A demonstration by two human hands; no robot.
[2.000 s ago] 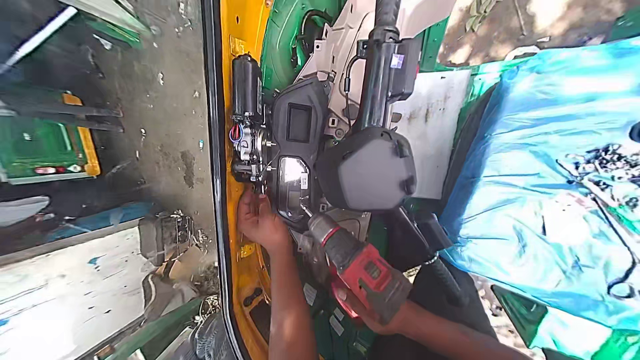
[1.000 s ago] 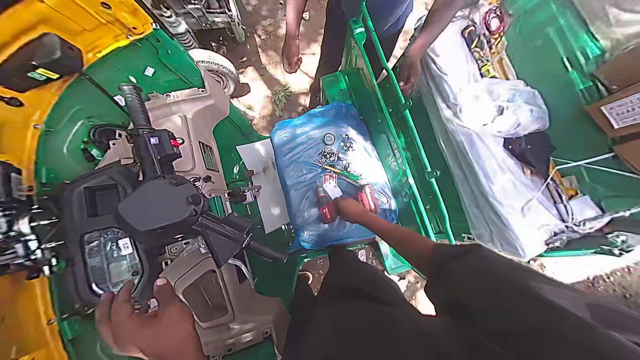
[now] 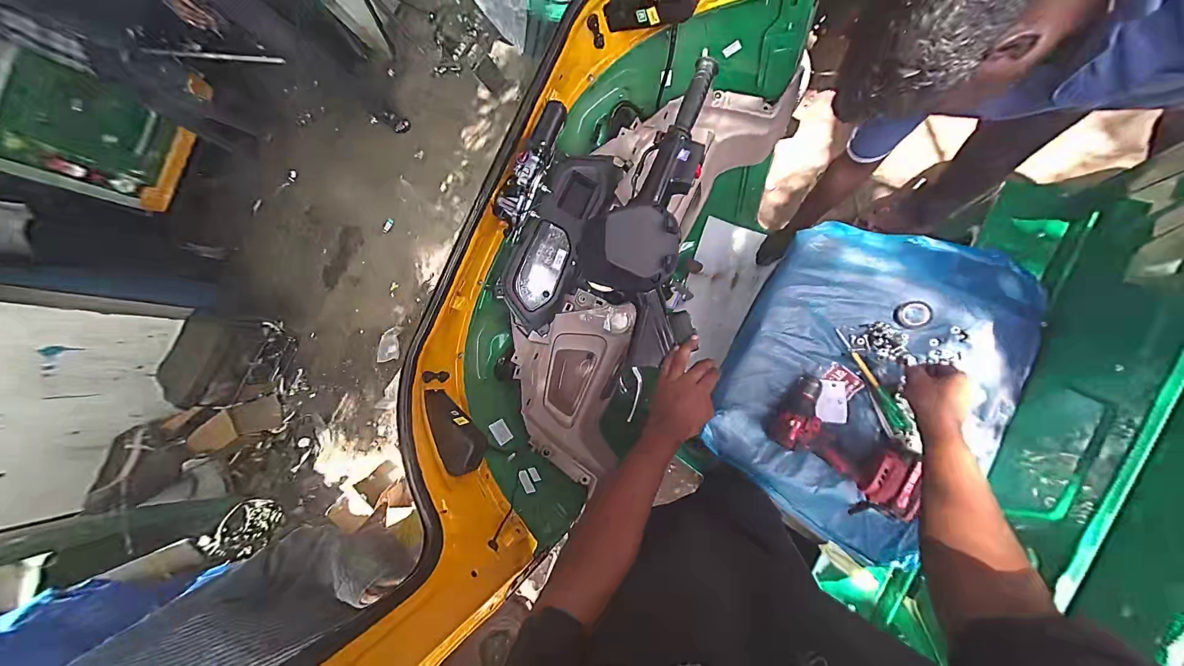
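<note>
My left hand [image 3: 683, 390] touches the handlebar's lower end [image 3: 681, 326], fingers bent over it. My right hand [image 3: 939, 398] reaches down among small metal fasteners [image 3: 881, 340] on a seat covered in blue plastic [image 3: 823, 277]; its fingertips are hidden, so I cannot tell whether it holds one. A red cordless drill [image 3: 846, 453] lies on the plastic left of that hand, beside a screwdriver with a green handle [image 3: 890, 407] and a metal ring [image 3: 913, 314]. The instrument cluster [image 3: 541, 266] and black steering cover [image 3: 640, 246] sit left of the seat.
Another person [image 3: 971, 55] bends over at the upper right, one arm reaching down beside the seat. The yellow body edge [image 3: 453, 305] with its black trim curves on the left. A beige panel [image 3: 573, 370] lies below the cluster. Green bodywork [image 3: 1091, 416] stands at right.
The drill, in my right hand two seconds ago, now lies on the blue plastic, let go. My left hand has moved from the instrument cluster to the handlebar end. The other person now leans in closer.
</note>
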